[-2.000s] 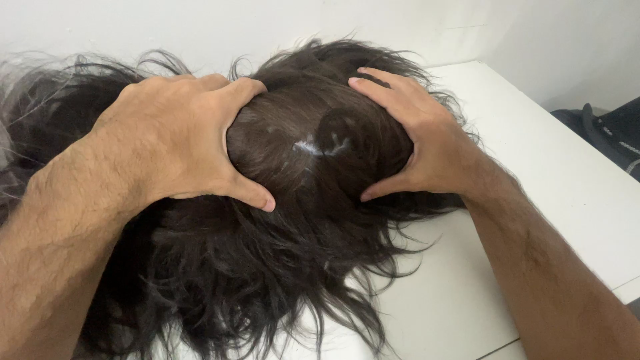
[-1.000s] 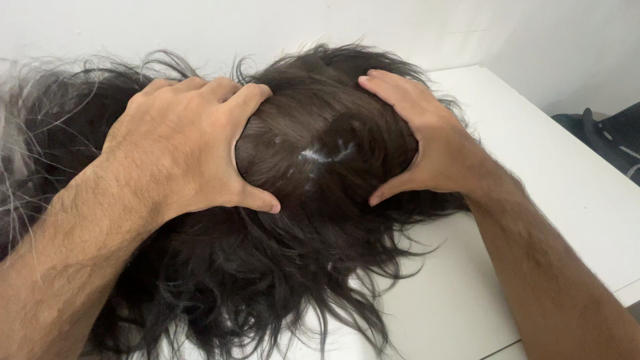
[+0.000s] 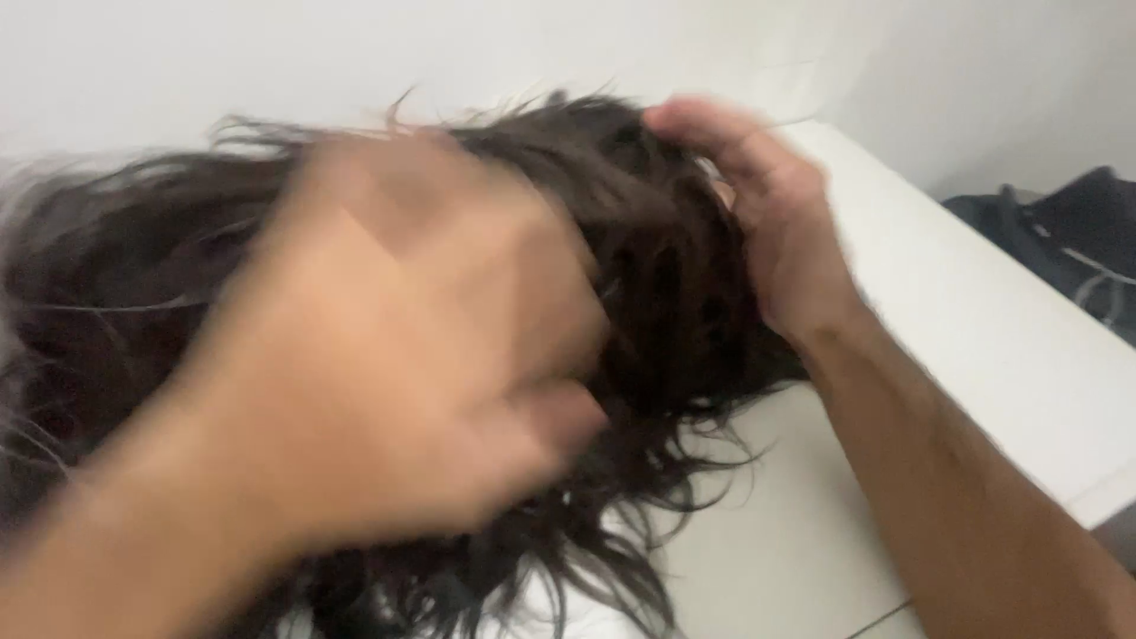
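Long, dark brown wavy hair (image 3: 674, 257), probably a wig, lies in a heap across the middle and left, its ends spreading toward the front. My left hand (image 3: 426, 328) is blurred in front of the hair, fingers bent and thumb pointing right; whether it grips any strands cannot be told. At the right end of the hair, my right hand (image 3: 781, 204) rests against its side with curved fingers, the index fingertip touching the top. Part of that hand's grasp is hidden behind the hair.
A white surface (image 3: 967, 346) extends under the hair and to the right, with a dark seam near the front. Behind stands a white wall (image 3: 266, 62). Dark fabric-like items (image 3: 1056, 231) with a pale cord lie beyond the surface's right edge.
My left hand has come off the hair's rounded crown and nearer to the camera. The crown's smooth top and pale parting, seen earlier, no longer show. My right hand stays at the right side.
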